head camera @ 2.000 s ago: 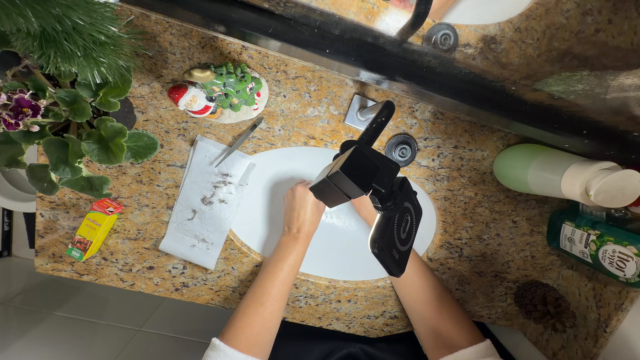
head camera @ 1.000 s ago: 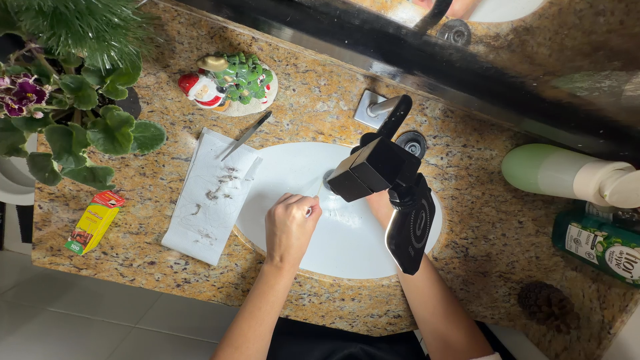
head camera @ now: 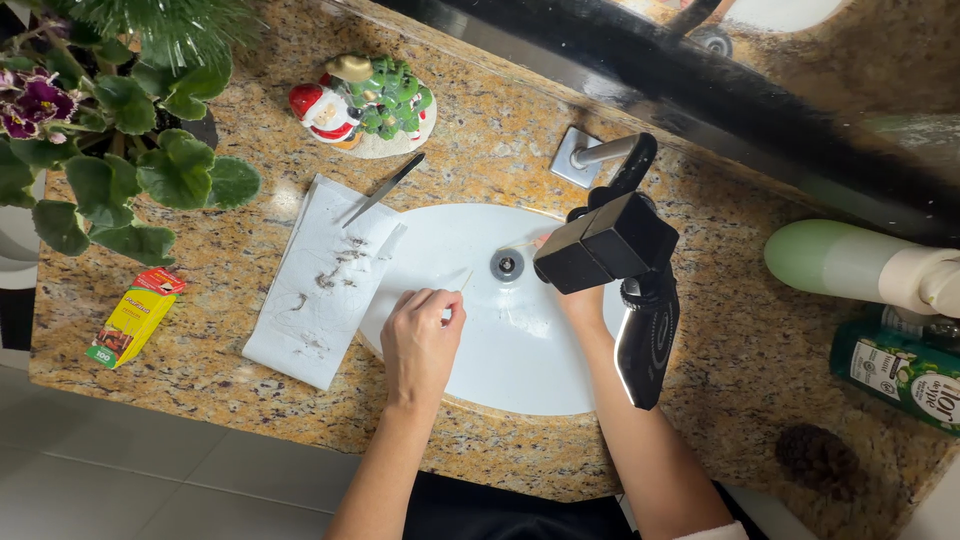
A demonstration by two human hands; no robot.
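Over the left part of a white oval sink basin (head camera: 495, 375), my left hand (head camera: 422, 337) pinches a thin wooden toothpick (head camera: 466, 280). My right hand (head camera: 581, 300) is partly hidden behind a black device on a mount (head camera: 607, 244); from its fingertips a second thin wooden pick (head camera: 519, 245) reaches to just above the metal drain (head camera: 507, 265). Left of the basin lies a folded white paper towel (head camera: 315, 300) with dark hair and debris on it. Metal tweezers (head camera: 384, 190) rest across the towel's upper edge.
A yellow toothpick box (head camera: 135, 319) and potted African violet (head camera: 105, 172) are at left. A Santa figurine (head camera: 360, 105) stands above the towel. A faucet (head camera: 592, 156) is behind the basin; green bottles (head camera: 832, 259) and a pine cone (head camera: 816, 459) sit at right.
My left hand has moved away from the drain, which now shows in full. The pick in my right hand has come into sight beside the drain.
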